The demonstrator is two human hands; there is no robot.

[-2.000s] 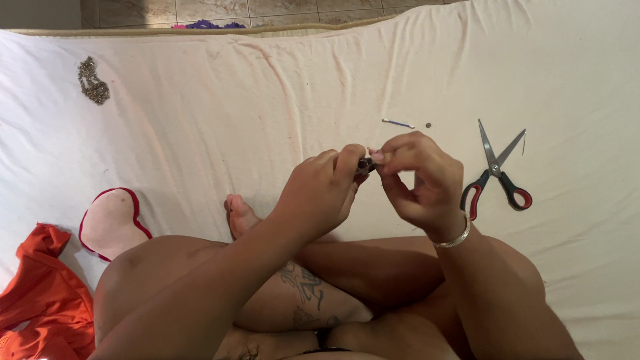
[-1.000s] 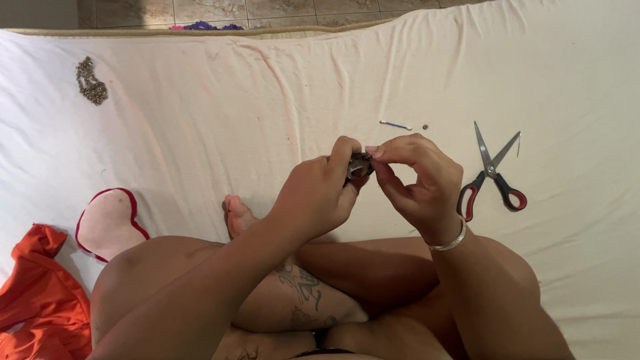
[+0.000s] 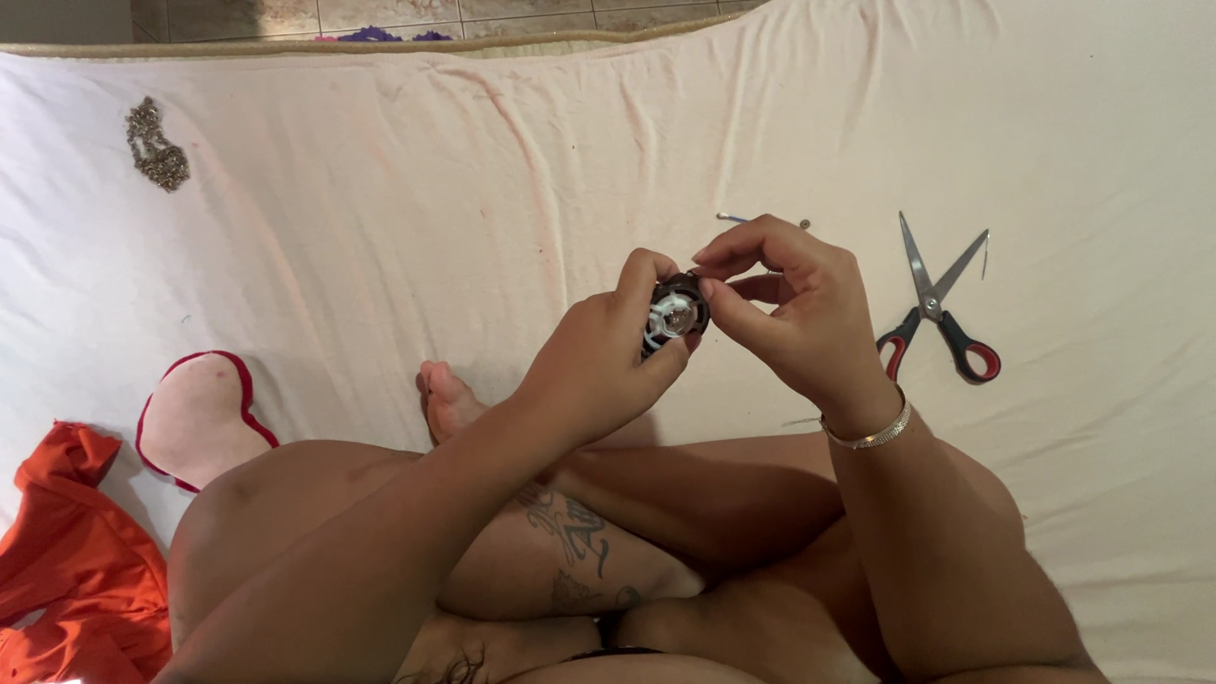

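A small dark round object with a clear domed centre [image 3: 676, 315] is gripped between the thumb and fingers of my left hand [image 3: 608, 347]. The thumb and forefinger of my right hand [image 3: 793, 309] are at its upper right edge; whether they pinch anything there I cannot tell. Scissors with black and red handles [image 3: 932, 306] lie with their blades spread to the right of my right hand. Just above my right hand, a thin blue and white stick [image 3: 731, 218] lies partly hidden, near a tiny round brown piece [image 3: 805, 224].
A pale sheet [image 3: 380, 237] covers the surface under me. A heap of metallic chain [image 3: 157, 147] lies at the upper left. A heart-shaped pink piece with red edging [image 3: 199, 413] and orange cloth [image 3: 76, 560] are at the left. Tiled floor [image 3: 522, 11] shows beyond the far edge.
The round object in my left hand has turned, and its clear domed centre now faces the camera. My right fingertips remain near its edge.
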